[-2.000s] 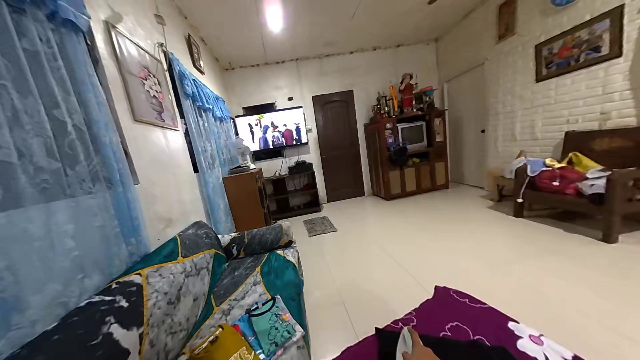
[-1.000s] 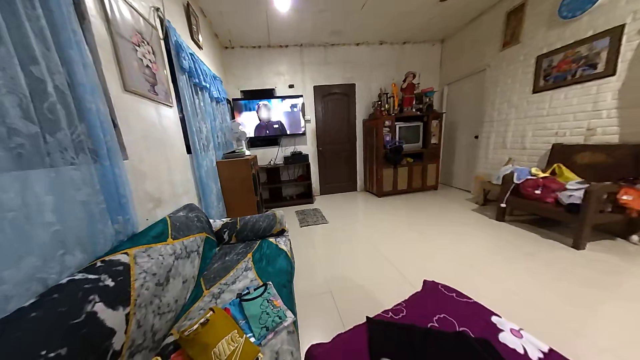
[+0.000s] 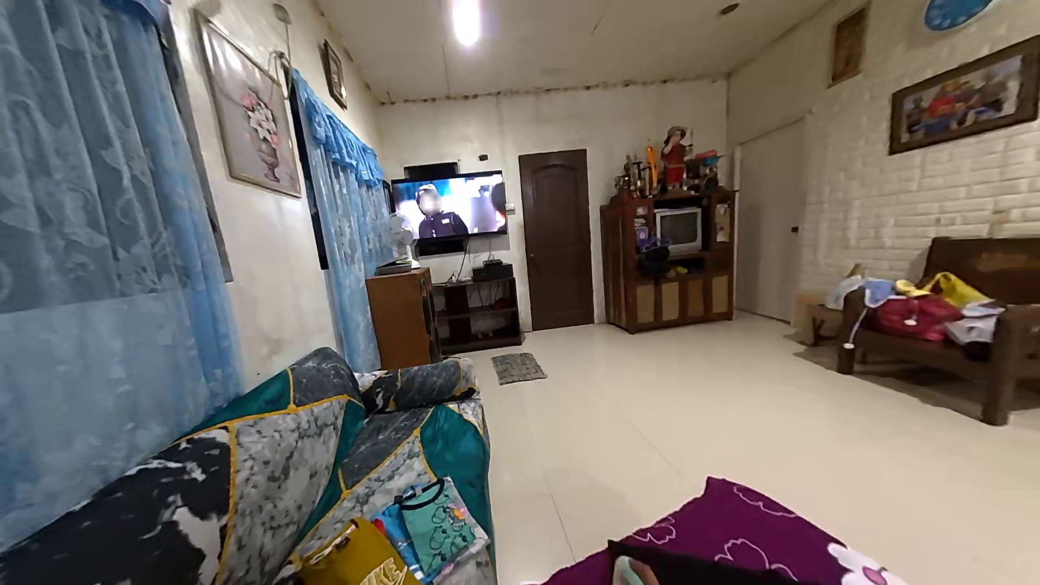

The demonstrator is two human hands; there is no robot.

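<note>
At the bottom edge, a small part of a hand, apparently my left hand (image 3: 644,574), shows beside a pale edge of something and against a black cloth (image 3: 699,566); its grip is hidden. My right hand is out of view. The black cloth lies on a purple pillow or cushion with a flower pattern (image 3: 715,516). To the left, a folded teal shirt with a black neckline (image 3: 439,516) and a mustard-yellow garment with a printed logo (image 3: 353,561) rest on the patterned sofa (image 3: 280,455).
A grey mat (image 3: 518,368) lies on the tiled floor. Ahead are a low dark shelf (image 3: 479,313), a wall-mounted television (image 3: 451,207), a brown door (image 3: 557,240) and a wooden cabinet (image 3: 621,268). A wooden bench (image 3: 1011,341) with piled clothes (image 3: 914,317) stands at the right.
Part of a hand showed at the bottom two seconds ago, was out of view one second ago, and shows there again now. The black cloth now sits lower in view.
</note>
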